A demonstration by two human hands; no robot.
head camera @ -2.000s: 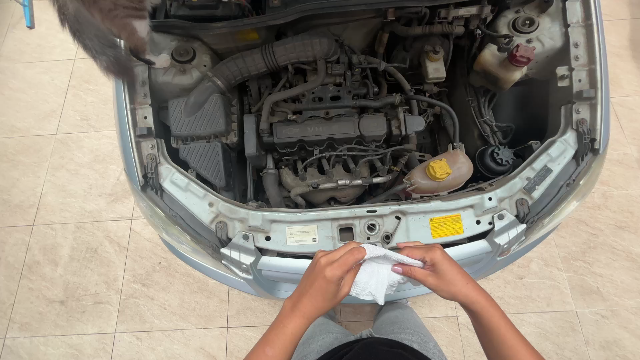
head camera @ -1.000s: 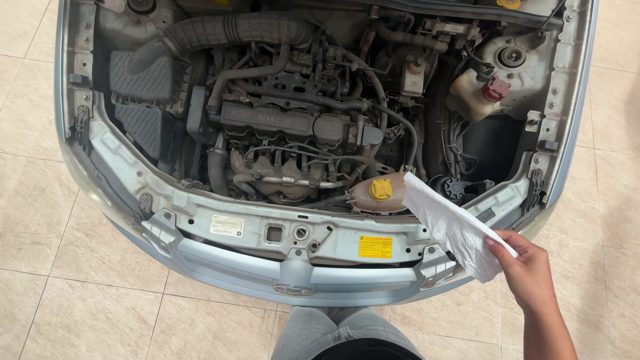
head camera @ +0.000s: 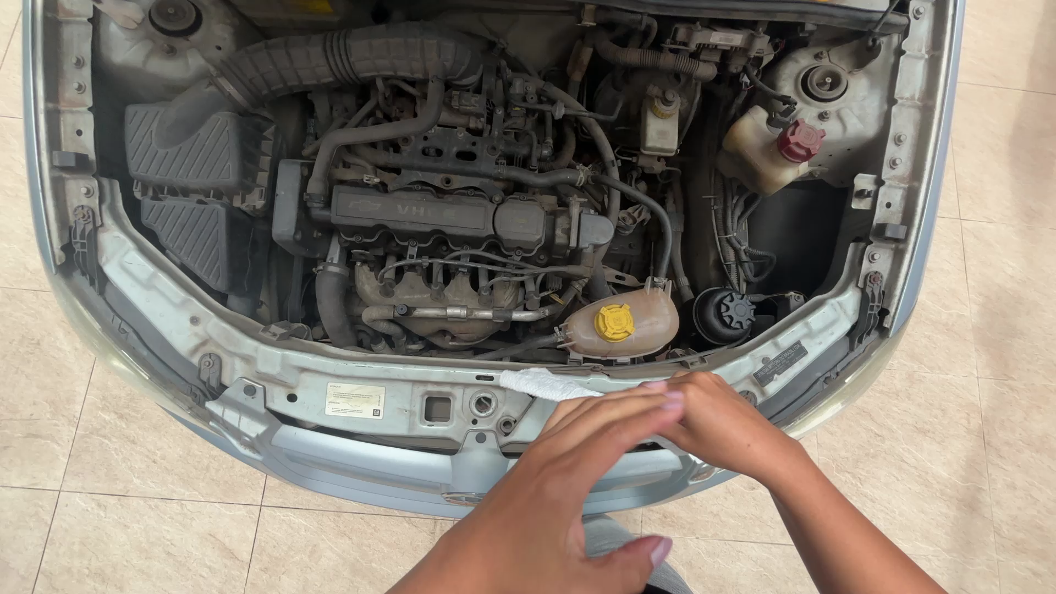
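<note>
Over the front crossmember [head camera: 313,384] of an open engine bay, my left hand [head camera: 577,470] is held with fingers stretched toward my right hand and its thumb apart. My right hand [head camera: 726,421] is bent beside the left fingertips, its fingers mostly hidden. A white cloth or paper towel [head camera: 540,384] shows beyond the left fingers; which hand holds it cannot be told. Just behind the hands sits the coolant expansion tank [head camera: 652,318] with its yellow cap [head camera: 615,322]. The engine's valve cover [head camera: 412,213] lies farther back.
An air filter housing [head camera: 194,157] and ribbed intake duct [head camera: 355,58] are at the left. At the right are a reservoir with a red cap [head camera: 800,140] and a round black cap [head camera: 734,309]. The grille's top edge [head camera: 355,450] runs along the front, above the tiled floor [head camera: 165,536].
One second ago my right hand held the white sheet spread out at the right, with my left hand out of view. Now both hands are together near the middle and the white material is mostly covered.
</note>
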